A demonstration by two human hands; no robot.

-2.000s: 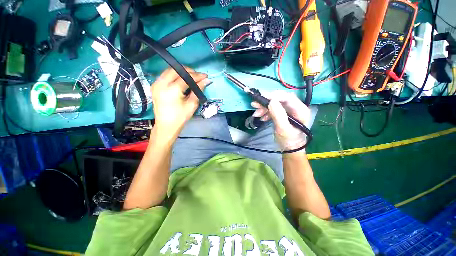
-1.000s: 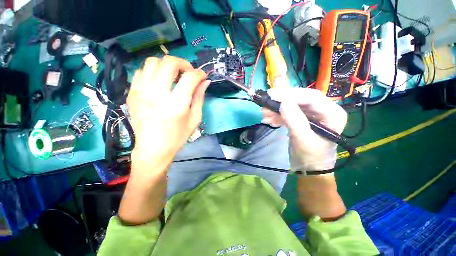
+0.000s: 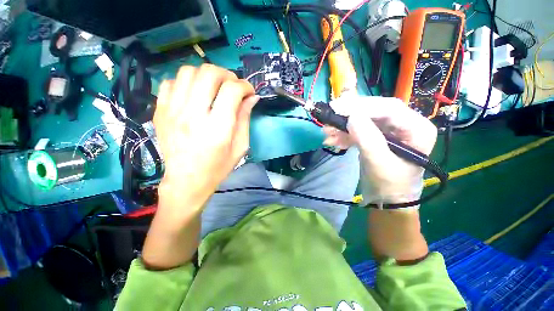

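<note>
The circuit board in black housing (image 3: 284,71) lies on the bench, with thin red and white wires at its left side. My left hand (image 3: 203,127), bare, has thumb and forefinger pinched on a thin wire at the board's lower left edge; the palm side is hidden. A small part of the white module (image 3: 242,161) shows below this hand. My right hand (image 3: 386,143), in a clear glove, is closed on the black handle of the soldering iron (image 3: 331,116). The iron's tip is at the board's lower edge; contact cannot be told.
The orange multimeter (image 3: 430,61) and yellow-orange handled tool (image 3: 340,67) are right of the board. The solder spool (image 3: 58,167) is at bench left. A boxed unit with dark screen (image 3: 140,27) stands behind my left hand. The iron cord (image 3: 285,192) crosses my lap.
Both hands have moved forward from the bench edge to the board. The iron's tip has shifted slightly left along the board since a second ago. The camera view has shifted too.
</note>
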